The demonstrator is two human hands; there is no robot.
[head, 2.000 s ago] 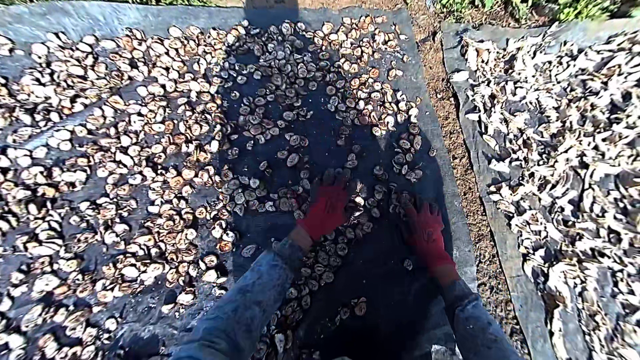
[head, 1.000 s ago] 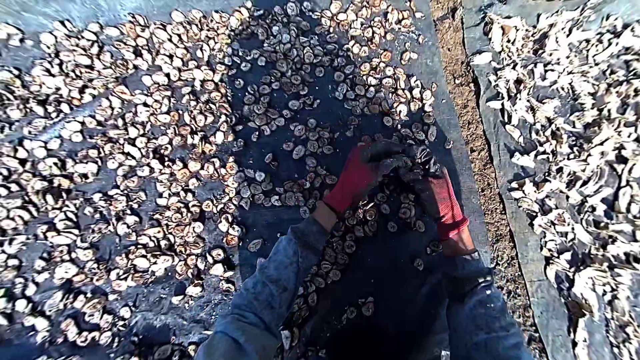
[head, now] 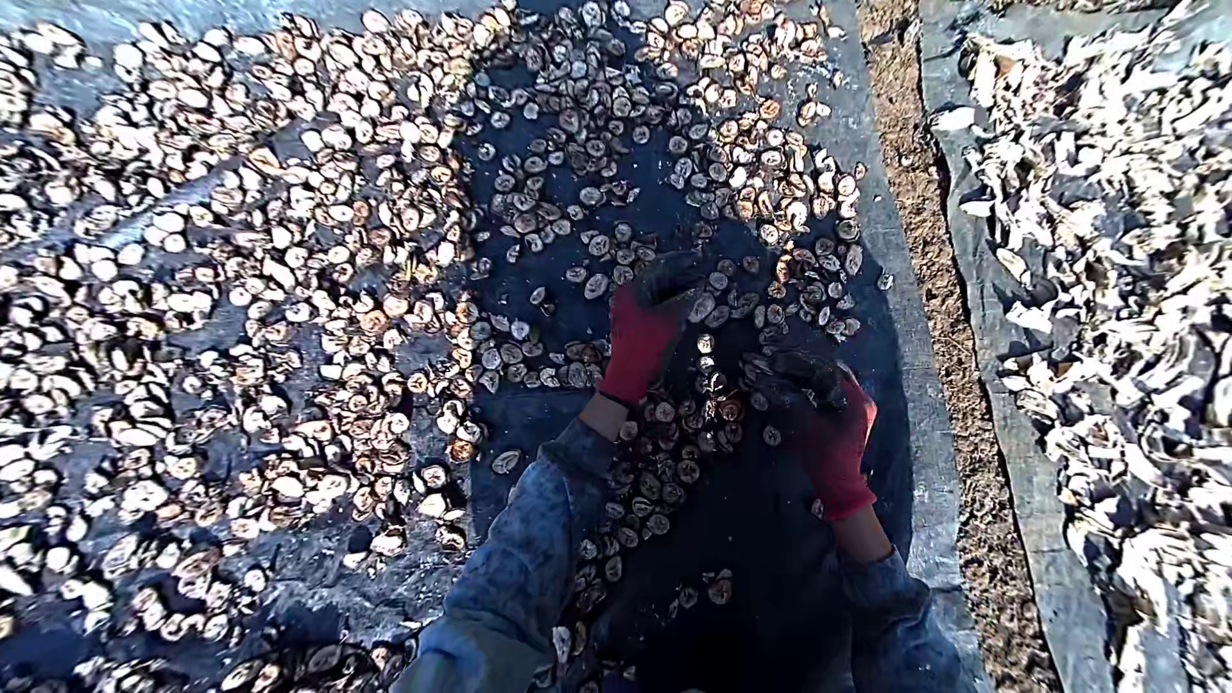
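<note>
Round dried slices (head: 664, 491), pale with darker rims, lie scattered on a dark woven ground sheet (head: 760, 539). Both hands wear red gloves with blackish palms and fingers. Low over the slices near the middle of the view is my left hand (head: 650, 322), its thumb and fingers apart; whether it holds a slice is hidden by the dark glove and shadow. My right hand (head: 818, 409) is lower and to the right, fingers curled inward toward slices at their tips. Whether those slices are gripped or only touched cannot be told.
More round slices (head: 375, 318) cover the sheet's sunlit left part. A strip of bare soil (head: 948, 327) runs along its right edge. Beyond that, a second sheet (head: 1001, 452) bears a thick layer of long pale pieces (head: 1136, 250). My shadow darkens the middle.
A second ago my hands were close together at the fingertips; now they are apart, with the right one lower. Two seconds ago both reached forward over the sheet, also apart.
</note>
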